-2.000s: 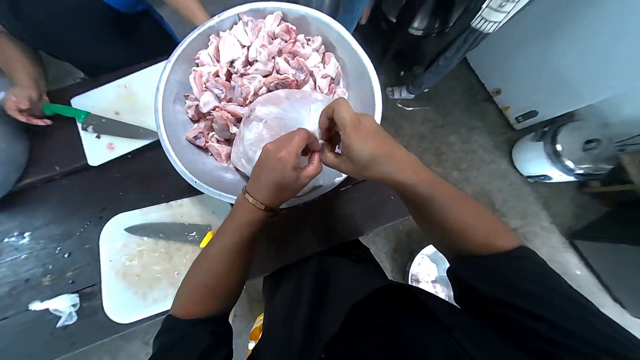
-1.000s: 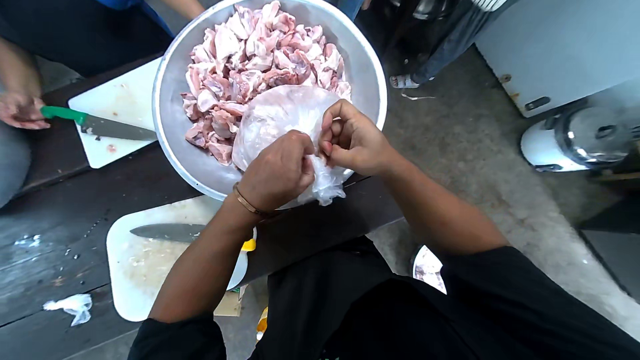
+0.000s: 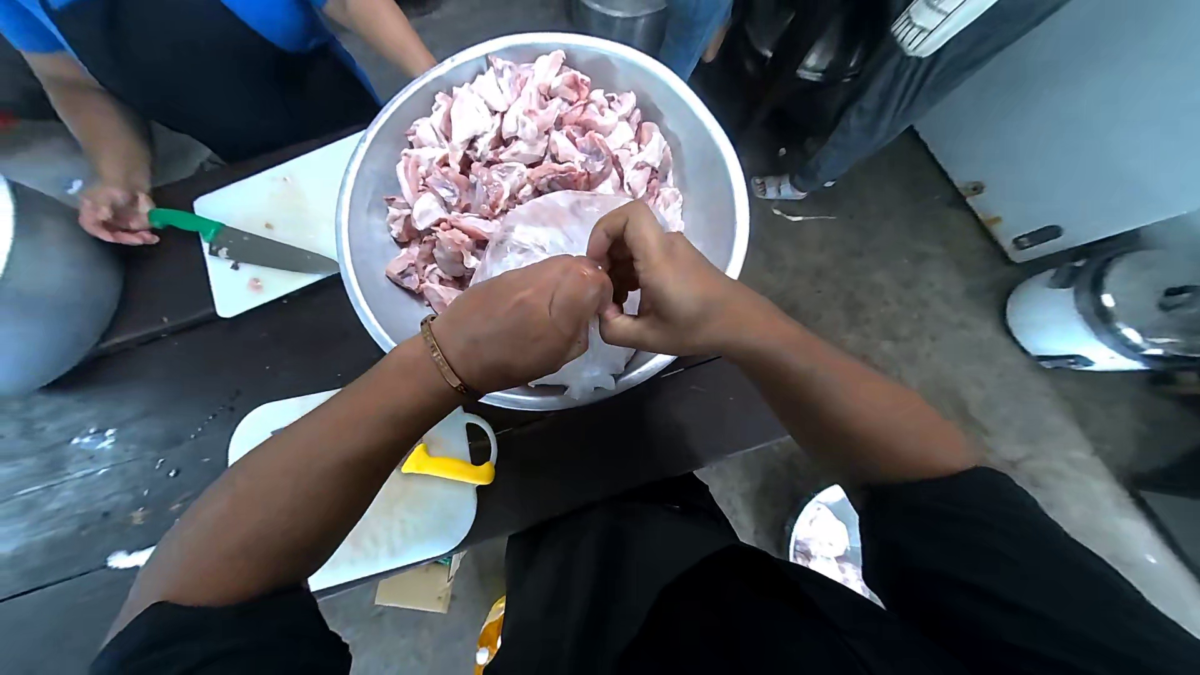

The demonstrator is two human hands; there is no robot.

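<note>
A large metal basin holds many pieces of raw meat, which look like cut poultry. A filled clear plastic bag rests on the meat at the basin's near side. My left hand, with a bracelet at the wrist, is closed on the gathered top of the bag. Fingertips of my right hand pinch the same gathered plastic, touching my left hand. What the bag contains is hard to tell. Below my left forearm lies a white cutting board with a yellow knife handle on it.
Across the dark wooden table, a co-worker's hand holds a green-handled knife over another cutting board. A large metal pot stands far left. Right on the floor is a lidded cooker; a bowl sits below my right arm.
Both my hands stay at the bag's gathered top, their fingers shifted. The loose plastic that hung over the basin's rim one second ago now lies lower under my hands, partly hidden.
</note>
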